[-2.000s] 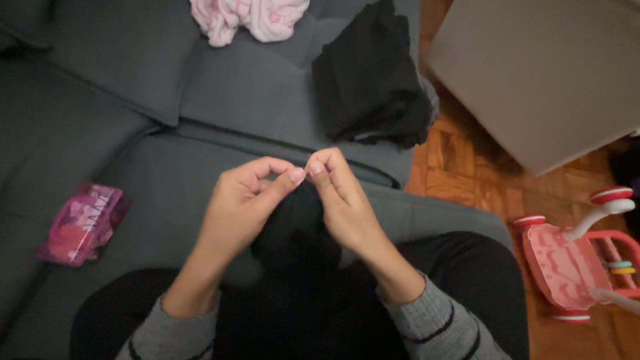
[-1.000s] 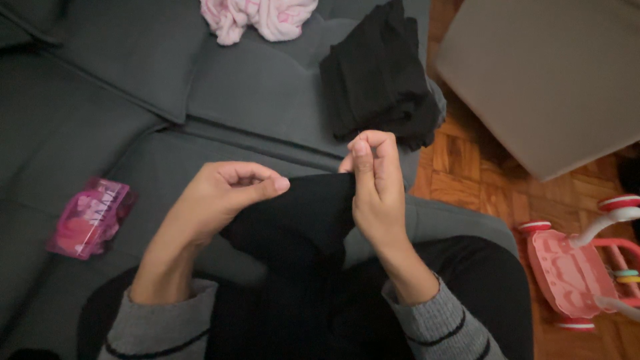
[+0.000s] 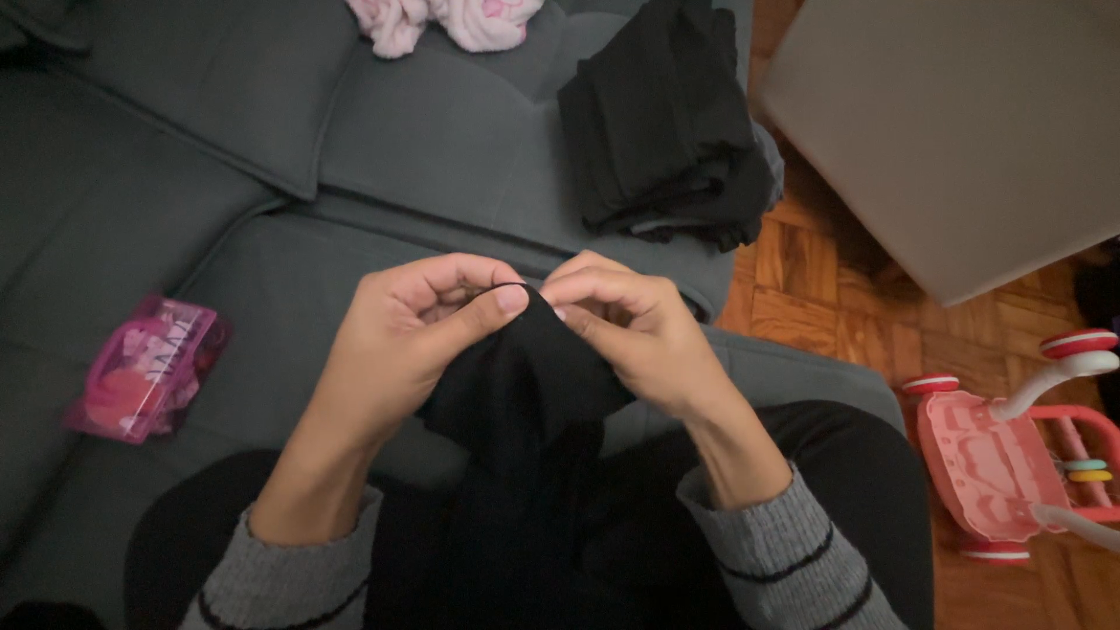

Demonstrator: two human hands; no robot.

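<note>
A black cloth garment (image 3: 525, 385) hangs over my lap, its upper edge pinched between my two hands. My left hand (image 3: 420, 332) holds that edge between thumb and forefinger, just left of the middle. Close beside it, almost touching, my right hand (image 3: 626, 328) grips the same edge with thumb and fingertips. Which garment it is, I cannot tell; its lower part merges with my black trousers (image 3: 831, 464). Beyond my right hand, a stack of folded black clothes (image 3: 665, 131) lies on the dark grey sofa (image 3: 437, 140).
A pink transparent pouch (image 3: 144, 372) lies on the sofa at the left. Pink fluffy fabric (image 3: 481, 22) is at the top. On the parquet floor (image 3: 796, 297) at the right stand a beige block-shaped piece (image 3: 945, 131) and a pink wheeled toy (image 3: 993, 464).
One second ago my hands were apart with the black edge stretched between them. Now they are close together again and the cloth droops in folds below them.
</note>
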